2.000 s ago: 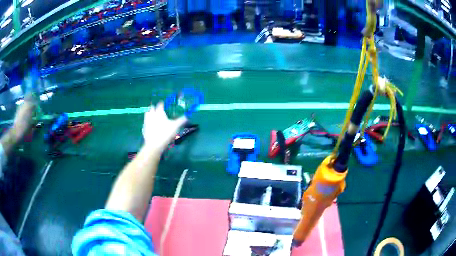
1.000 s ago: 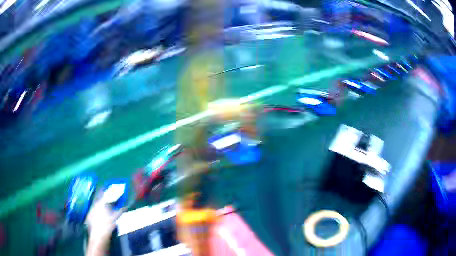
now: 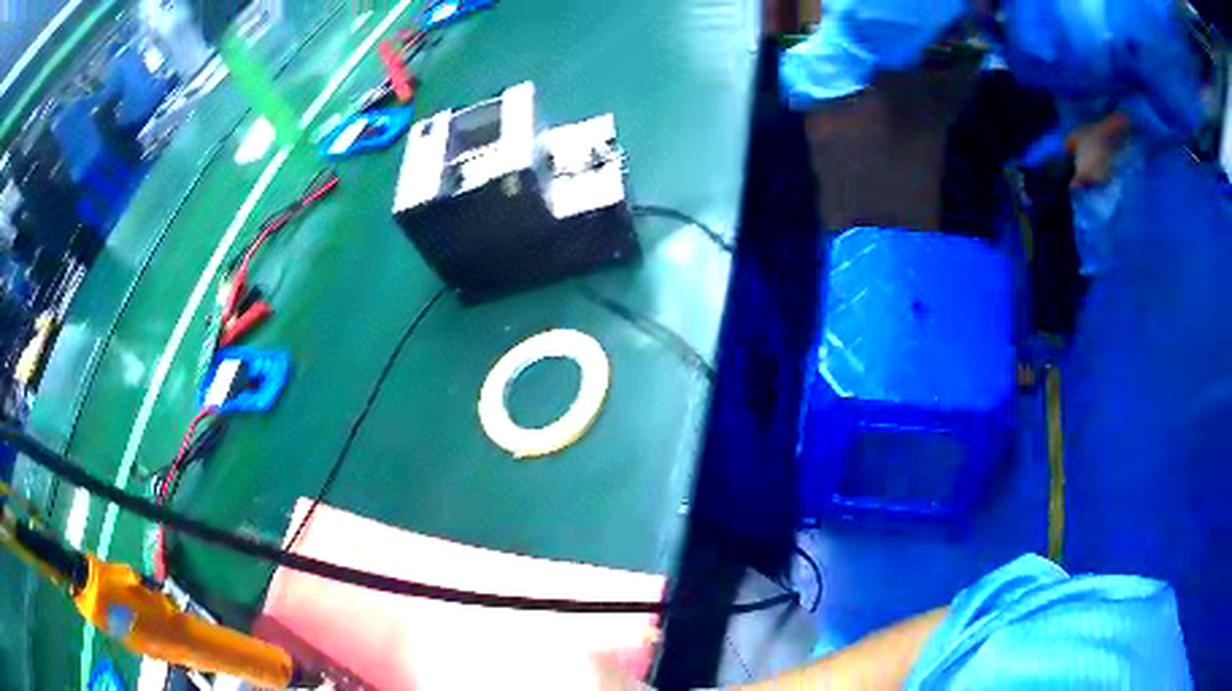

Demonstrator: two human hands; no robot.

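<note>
My right forearm in a light blue sleeve enters at the bottom right; its hand is cut off by the bottom edge. My left hand is not in view. The pink mat (image 3: 446, 574) lies nearest at the bottom. The orange electric screwdriver (image 3: 183, 632) is at the bottom left, tilted, its tip towards the mat. A cream masking tape roll (image 3: 486, 400) lies flat on the green bench (image 3: 459, 473). A blue tester housing (image 3: 270, 379) with red and black leads lies at the left.
A black-sided screw feeder (image 3: 534, 232) stands beyond the tape. Another blue tester (image 3: 368, 131) lies behind it. A black cable crosses over the mat. Beyond the bench's right edge is a blue plastic box (image 3: 919, 317). Another person's hand (image 3: 1101, 146) and blue sleeves show at the top right.
The view has swung to the right. My hand, seen earlier at a blue housing, has left the picture. The tape roll and the black-sided feeder now show nearer the middle; the blue box has come into view.
</note>
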